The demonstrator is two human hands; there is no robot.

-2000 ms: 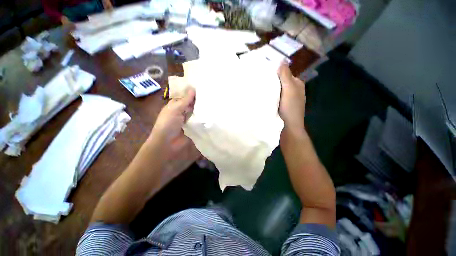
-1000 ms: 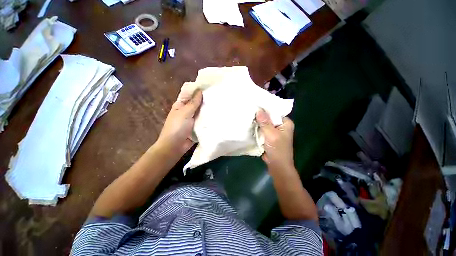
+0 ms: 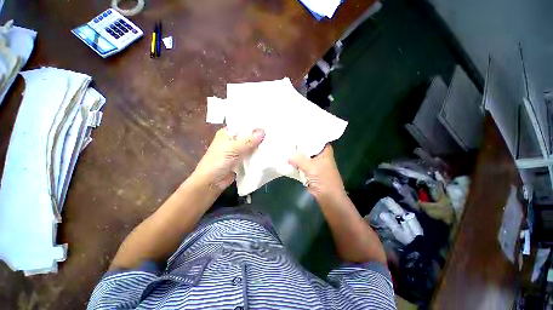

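A cream cut fabric panel (image 3: 273, 118) is held up in front of my body, near the table's edge. It has curved edges and a small square tab sticking out at its left. My left hand (image 3: 233, 154) grips its lower left part, thumb on top. My right hand (image 3: 316, 169) grips its lower right edge, thumb on top. The fingers under the fabric are hidden. I cannot tell whether it is one layer or more.
The brown table (image 3: 133, 145) holds a stack of white cut pieces (image 3: 36, 157) at left, a calculator (image 3: 109, 31), a tape roll (image 3: 128, 5) and yellow-and-black pens or cutters (image 3: 156, 41). Blue-edged papers (image 3: 323, 7) lie at the top. A heap of scraps (image 3: 400, 221) is at lower right.
Both hands have drawn the panel lower and closer, and it is now folded or bunched smaller than at first. The view has tilted down, moving the table things up and left.
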